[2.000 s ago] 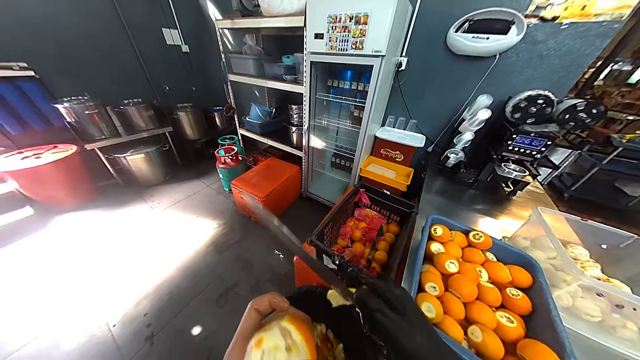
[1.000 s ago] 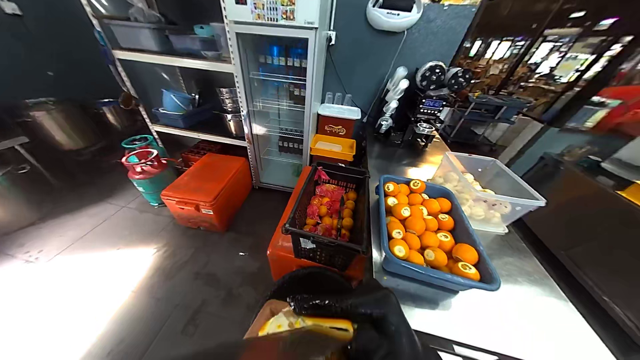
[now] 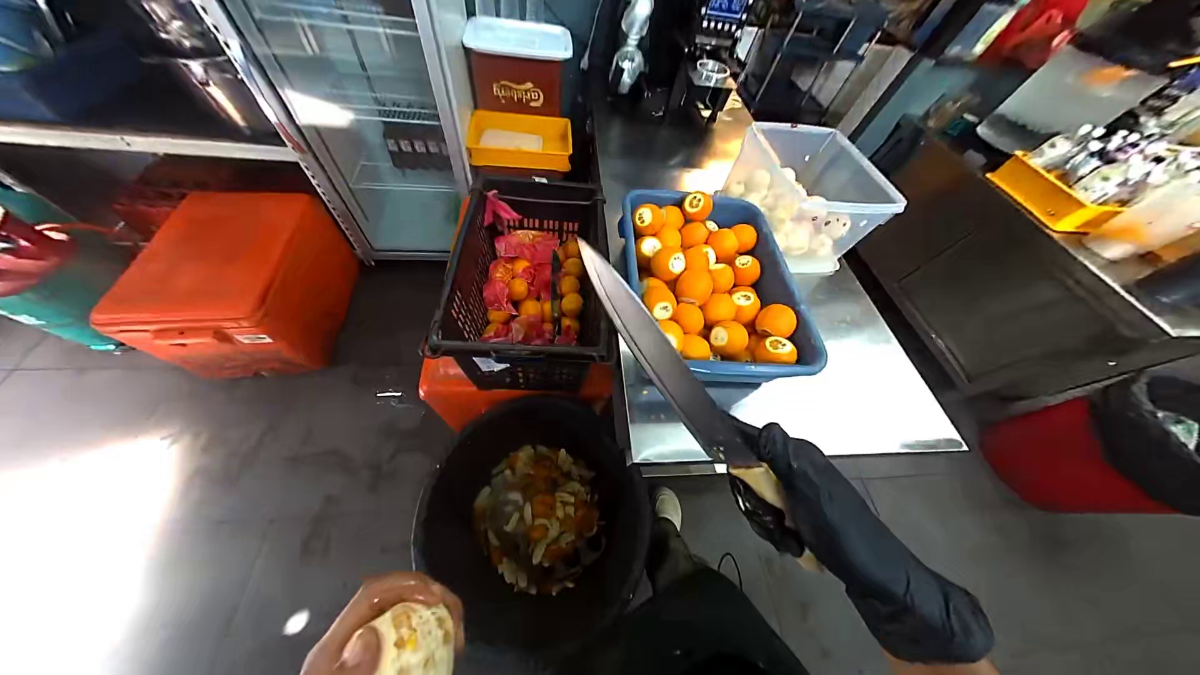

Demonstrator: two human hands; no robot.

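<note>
My left hand, bare, holds a peeled piece of citrus fruit at the bottom edge, just left of a black bin. Peel scraps lie inside the bin. My right hand, in a black glove, grips a large knife by its light handle. The blade points up and left, its tip over the side of the black crate. A blue tub on the steel table holds many oranges with trimmed ends. Whole oranges in red netting sit in the black crate.
A clear plastic container with pale peeled fruit stands behind the blue tub on the steel table. An orange cooler box is on the floor at left, near a glass-door fridge. A red bin is at right.
My hands, close together over the bin one second ago, are now apart, the left with the fruit at the bottom left, the right with the knife to the right. The view has tilted down.
</note>
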